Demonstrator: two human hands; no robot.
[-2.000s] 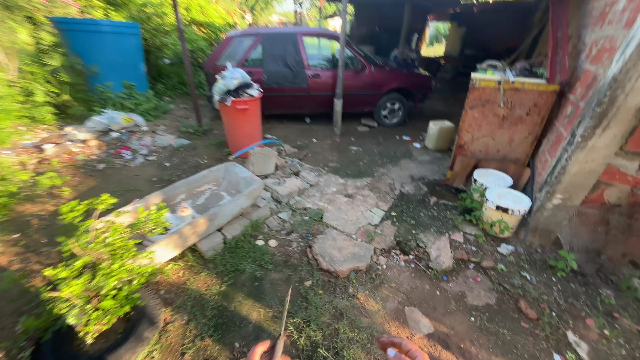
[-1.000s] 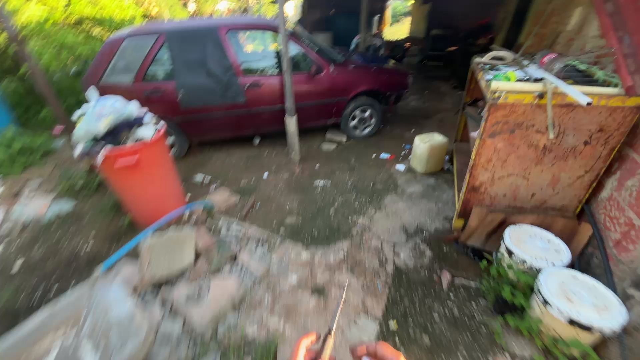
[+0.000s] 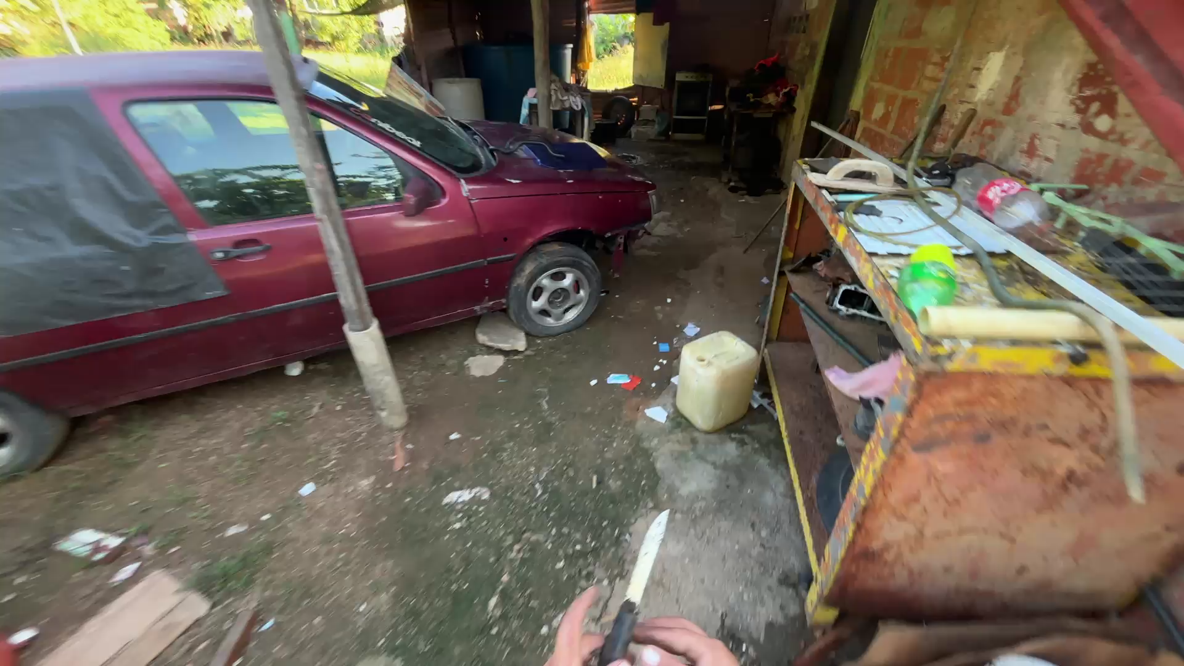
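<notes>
A knife [image 3: 644,566] with a pale blade and black handle points up and away at the bottom centre. My left hand [image 3: 575,634] is beside the handle's left side, with a raised finger apart from it; its lower part is cut off, so its hold is unclear. The fingers of my right hand [image 3: 683,641] are curled against the handle's right side. Both hands are close together, low in the view. Beyond them, a yellowish plastic jerrycan [image 3: 716,381] stands upright on the ground.
A rusty metal workbench [image 3: 999,499] on the right bears a green-capped bottle [image 3: 927,279], a hose [image 3: 994,268] and a long metal strip [image 3: 1064,268]. At left are a maroon car [image 3: 388,250] and a post [image 3: 328,194]. Stones [image 3: 500,332], litter and boards [image 3: 125,622] lie on the ground.
The view has moved forward and turned right, toward the car, jerrycan and workbench. The orange bin and white buckets have left the view. My hands have come closer together at the knife.
</notes>
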